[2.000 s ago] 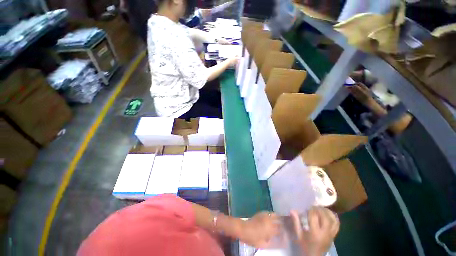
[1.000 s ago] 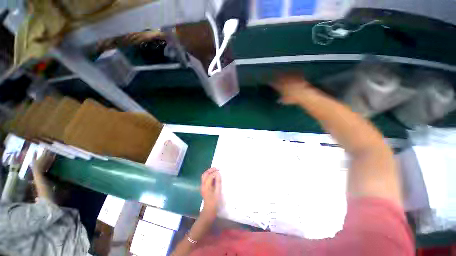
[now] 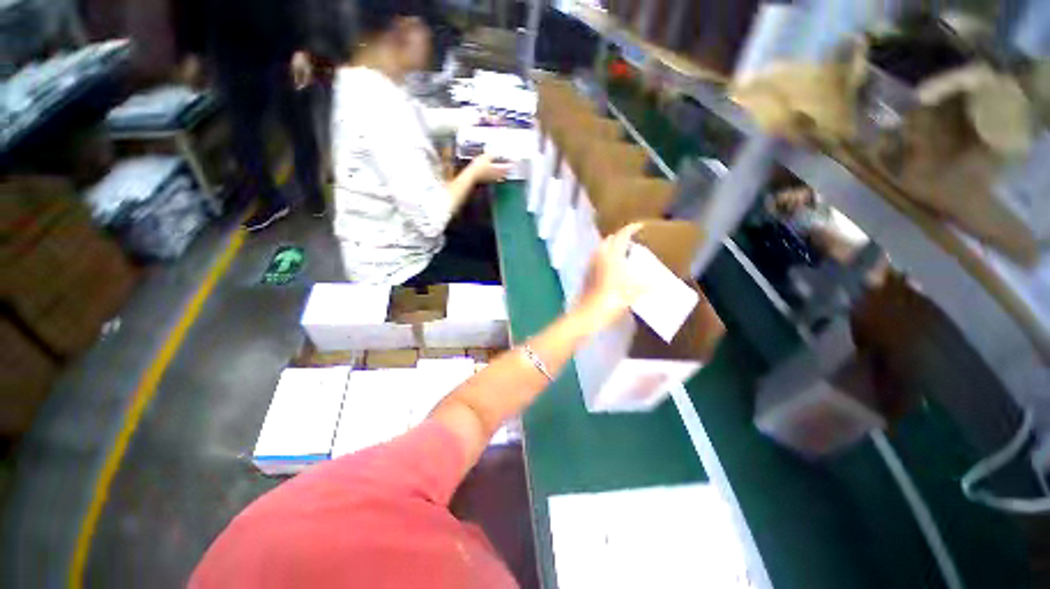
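My left hand (image 3: 608, 274), with a bracelet on the wrist, holds a small white leaflet (image 3: 666, 301) over the mouth of the nearest open retail box (image 3: 633, 383). The box is white outside and brown inside, with its flap raised. It stands at the near end of a row of open boxes on the green bench. What is inside it cannot be seen. White printed sheets (image 3: 645, 535) lie flat on the bench nearer to me. My right hand is not in view.
Closed white boxes (image 3: 302, 412) are packed at my left. A blurred box (image 3: 818, 403) stands on the green conveyor at the right. A co-worker (image 3: 386, 173) sits farther along. A shelf edge (image 3: 887, 196) with brown packaging hangs over the right side.
The view has swung back left from the sheets and belt. My left hand has moved from the sheets to the open box and now holds a leaflet. My right hand has left the picture.
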